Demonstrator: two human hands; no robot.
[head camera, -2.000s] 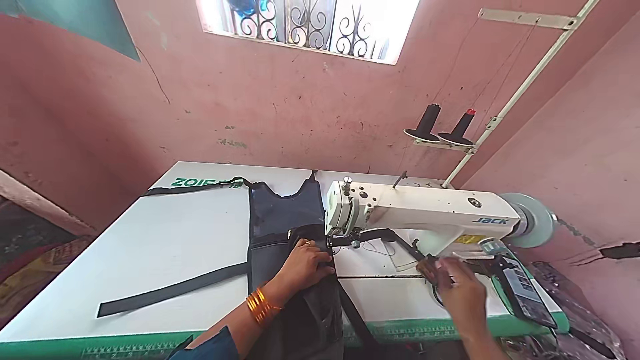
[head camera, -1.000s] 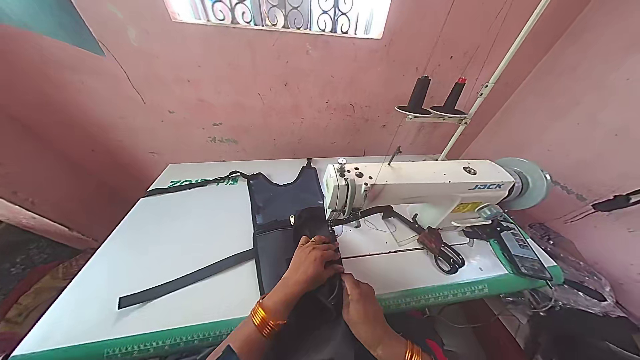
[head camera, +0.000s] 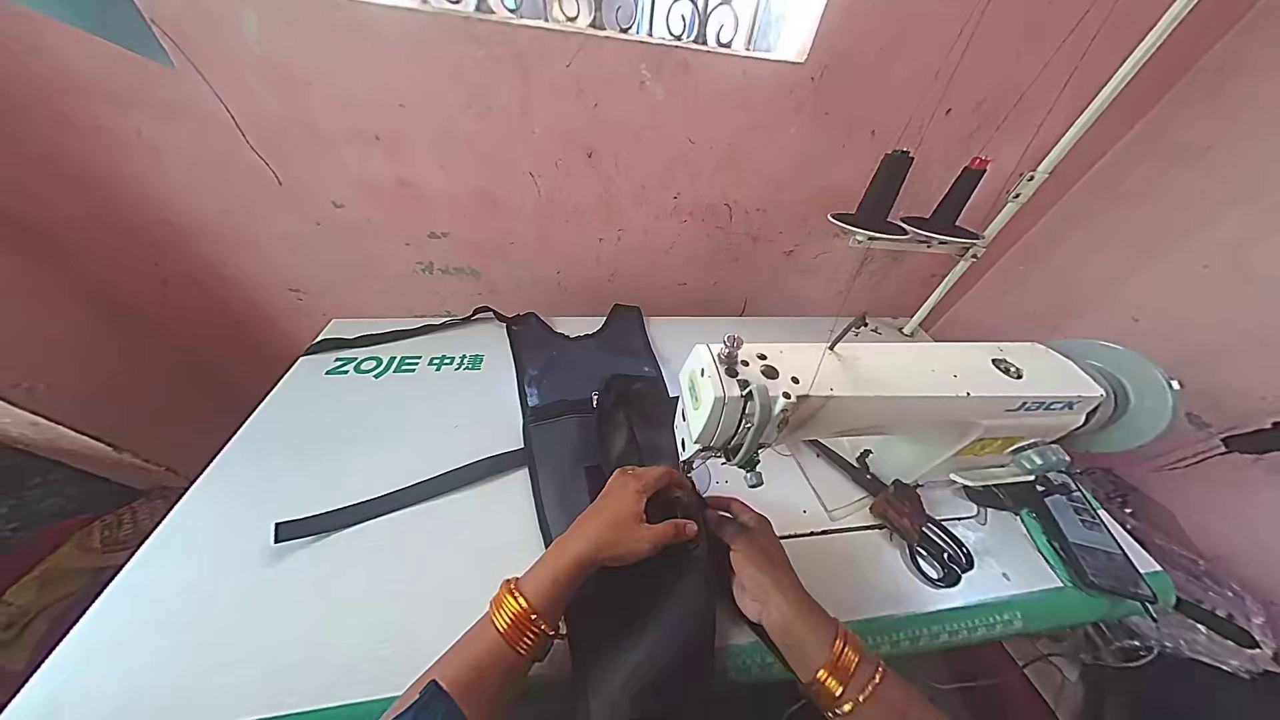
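Note:
Dark fabric (head camera: 640, 610) with a bib-like upper part (head camera: 590, 365) and straps lies on the sewing table, its right edge beside the needle area of a white JACK sewing machine (head camera: 900, 395). My left hand (head camera: 640, 515) pinches a bunched dark fold of it just in front of the machine head. On the fold's right side, my right hand (head camera: 745, 550) grips the edge between thumb and fingers. The needle and presser foot are mostly hidden. A dark strap (head camera: 400, 495) stretches left over the white table top (head camera: 230, 560).
Black-handled scissors (head camera: 938, 550) lie right of my right hand, under the machine arm's front. A phone-like device (head camera: 1095, 540) rests at the table's right end. Two dark thread cones (head camera: 885, 190) stand on a rack behind the machine. A measuring scale marks the green front edge (head camera: 940, 630).
My right hand has left the scissors at the right and come to the fabric beside my left hand. The scissors now lie on the table.

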